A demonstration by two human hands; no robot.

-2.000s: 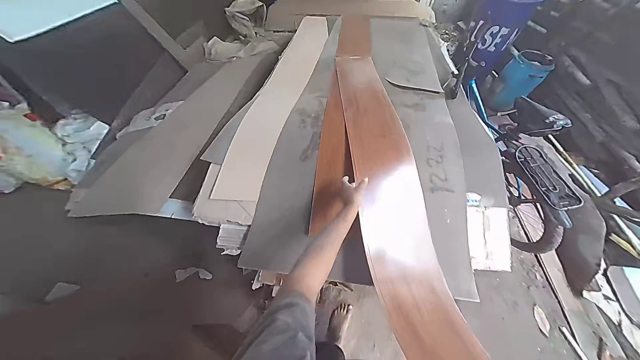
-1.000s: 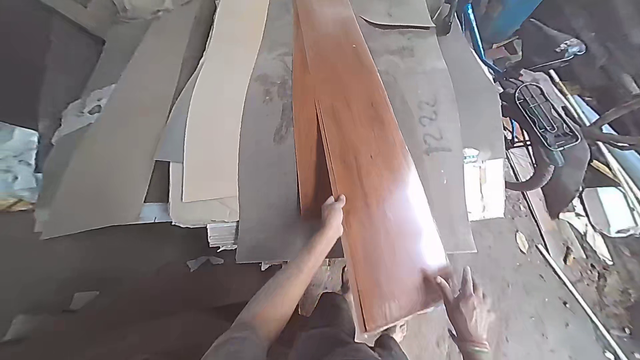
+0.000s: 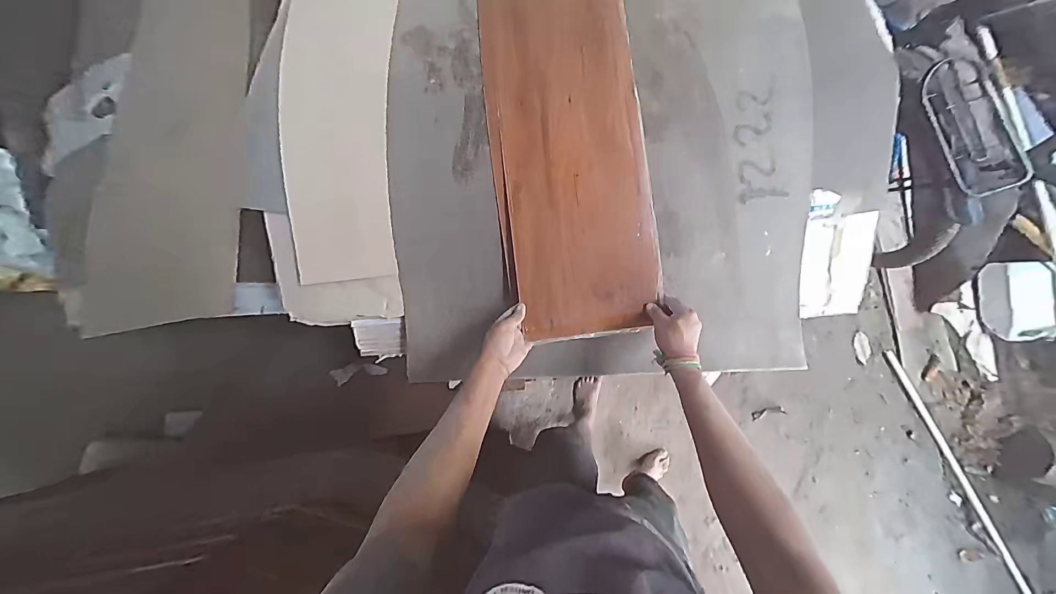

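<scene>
A glossy reddish-brown wood-grain laminate strip (image 3: 577,190) lies lengthwise over a large grey sheet (image 3: 445,272), its near end between my hands. My left hand (image 3: 506,338) grips the near left corner, thumb on top. At the near right corner my right hand (image 3: 676,328), with bands at the wrist, pinches the edge. Another reddish-brown strip shows as a thin sliver along the left edge, mostly hidden beneath. The fingers under the strip are out of sight.
A cream sheet (image 3: 338,148) and a grey-brown sheet (image 3: 173,181) lie to the left. A bicycle's rear rack (image 3: 978,128) stands at the upper right. A pale rod (image 3: 957,470) lies on the floor, right of my bare feet.
The upper strip's near end has moved from hanging past the grey sheet to lying over it, nearly lined up with the lower strip. My right hand has closed on its right corner.
</scene>
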